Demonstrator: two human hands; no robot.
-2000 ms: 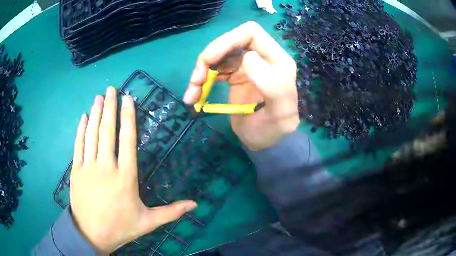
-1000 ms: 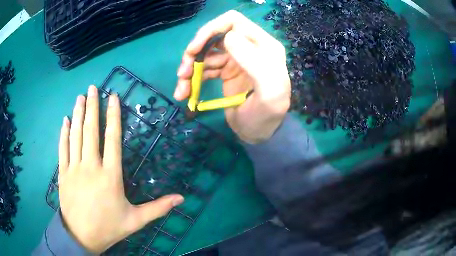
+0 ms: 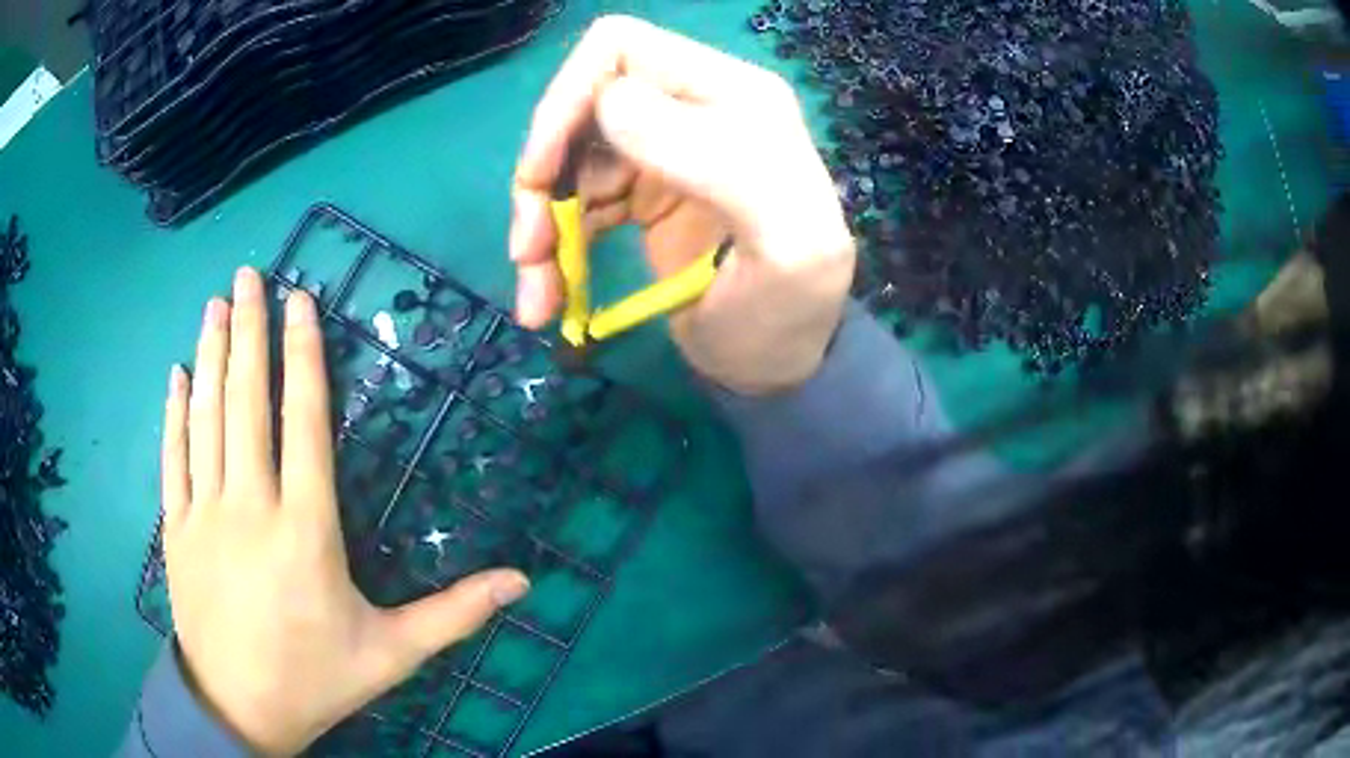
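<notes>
A black grid-shaped sprue frame (image 3: 585,581) lies flat and slanted on the green table, with small black moulded parts (image 3: 444,319) on or within it. My left hand (image 3: 274,526) lies flat on its left part, fingers extended and pointing away, thumb out to the right. My right hand (image 3: 711,193) holds yellow-handled nippers (image 3: 647,304) above the frame's upper right part. The handles are spread apart. The short dark jaws are close to the frame; whether they touch a part cannot be told.
A thick stack of black frames (image 3: 281,89) stands at the far left. A broad pile of small dark parts (image 3: 1022,178) lies on the right. Another dark pile (image 3: 22,504) is cut off by the left edge. Dark blurred material covers the lower right.
The view has shifted, so the frame, stack and piles sit further left. My right hand and the nippers have moved down along the frame's right side. My left hand stays flat on the frame.
</notes>
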